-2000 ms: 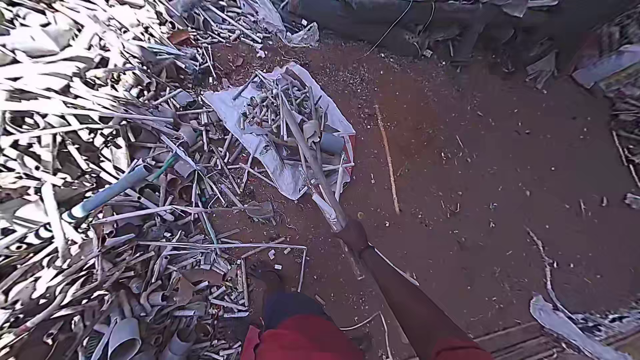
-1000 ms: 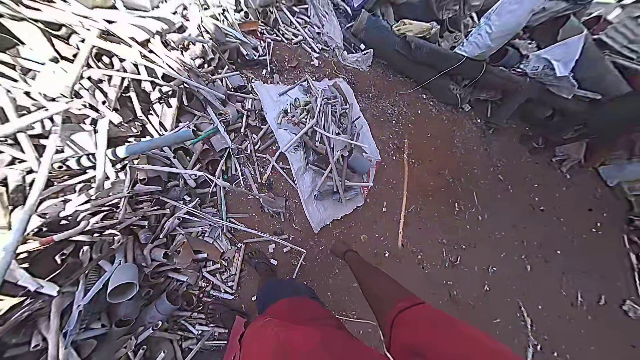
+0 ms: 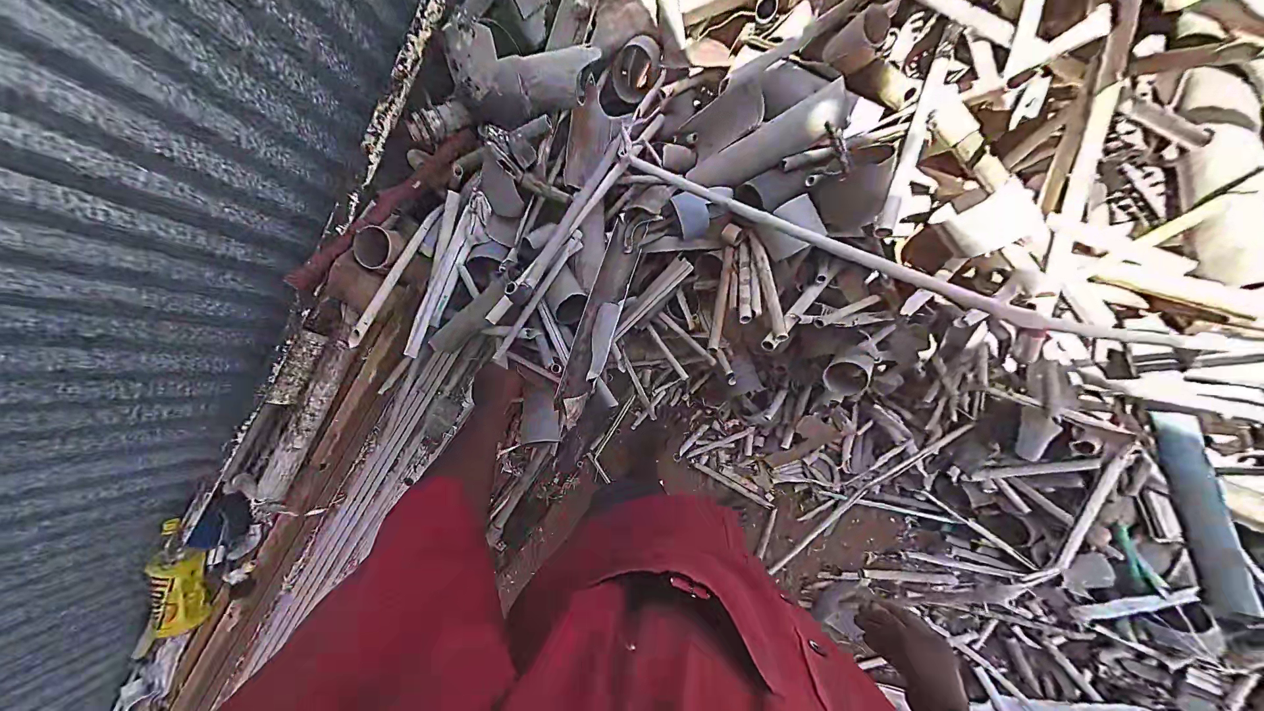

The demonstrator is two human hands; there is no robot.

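My left hand (image 3: 497, 383), dark and blurred beyond a red sleeve, reaches to the lower ends of thin grey pipes (image 3: 558, 232) at the pile's edge. Its fingers are not clear, so I cannot tell whether it grips one. At the bottom right, my right hand (image 3: 904, 637) hangs low over small pipe scraps (image 3: 997, 602), with no held thing visible. The heap holds cut pipes, split pieces and wide pipe ends (image 3: 849, 373). A long pale pole (image 3: 889, 265) slopes across it to the right edge.
A corrugated metal wall (image 3: 178, 257) rises at the left. Long thin rods (image 3: 346, 553) and wooden boards (image 3: 321, 434) run along its foot, near a yellow plastic package (image 3: 178, 592). A thick blue-grey pipe (image 3: 1200, 513) lies at the right. My foot (image 3: 642, 449) stands against the scraps.
The view has swung far left; the white sack with pipe scraps has left it. My right hand held a long stick two seconds ago and shows none now. My left arm has come into view.
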